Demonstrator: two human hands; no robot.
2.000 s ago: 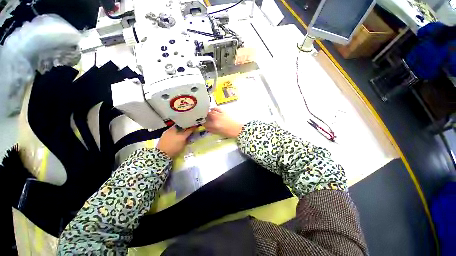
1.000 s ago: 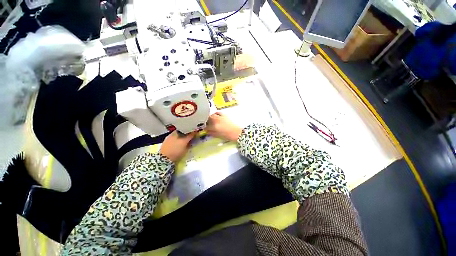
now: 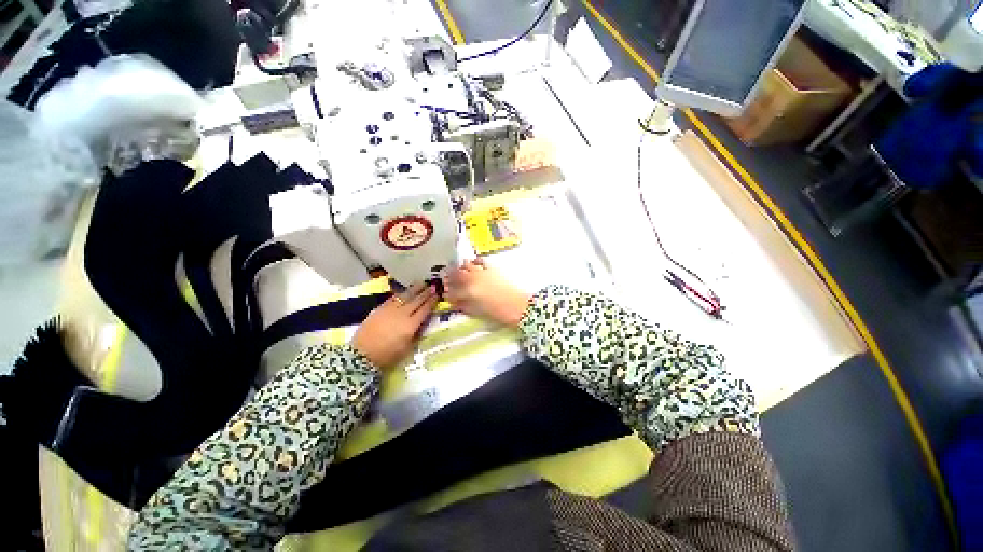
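Observation:
A narrow black fabric strip runs from the left to the needle area under the white sewing machine head. My left hand lies on the strip's end with its fingers stretched towards the needle area. My right hand is just right of the needle area, fingertips bent in at the strip's end. The presser parts are mostly hidden by the fingertips and the head. A shiny metal bed plate shows below my hands. A wide black fabric piece lies across the near table edge.
Stacked black strips curve on the left, beside a crumpled clear plastic bag. A yellow attachment sits right of the needle. Thread snips with a cord lie on the right. A control screen stands at right rear, near a cardboard box.
My left hand's fingers have straightened and lie flatter over the strip near the needle. More of the strip and the yellow area behind it shows. The view has shifted slightly.

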